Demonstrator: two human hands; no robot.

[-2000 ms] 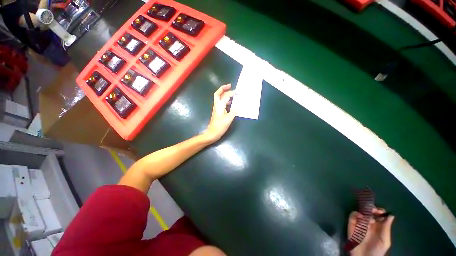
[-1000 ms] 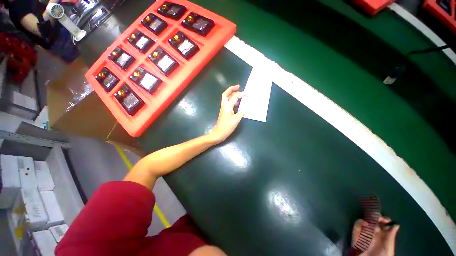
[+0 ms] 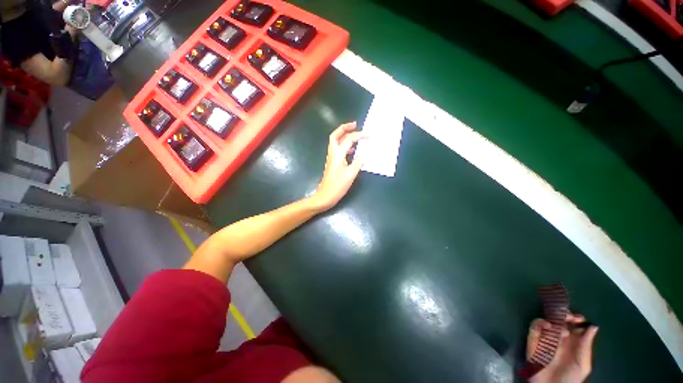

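Observation:
A plain white paper strip (image 3: pixel 384 142) lies on the dark-green surface beside its white edge band. My left hand (image 3: pixel 341 166) is at the strip's near side, fingers curled, fingertips at or over its edge; whether they grip it is unclear. My right hand (image 3: pixel 563 351), low at the right and partly cut off by the lower edge, holds a bent, dark-striped label sheet (image 3: pixel 550 340). A small dark slim thing (image 3: pixel 583 325) shows at its fingers, too unclear to name surely. A red tray (image 3: pixel 247 138) at the upper left holds black phone units (image 3: pixel 241 88) in two rows.
An open cardboard box (image 3: pixel 112 164) stands left of the tray, with white boxes (image 3: pixel 56 292) below it. Other red trays (image 3: pixel 550 4) show at the top right, near a dark cable (image 3: pixel 629 60). Another person's arm (image 3: pixel 45 69) is at the upper left.
The whole view has shifted slightly. The striped sheet in my right hand has changed its bend a little. My left hand stays at the white strip.

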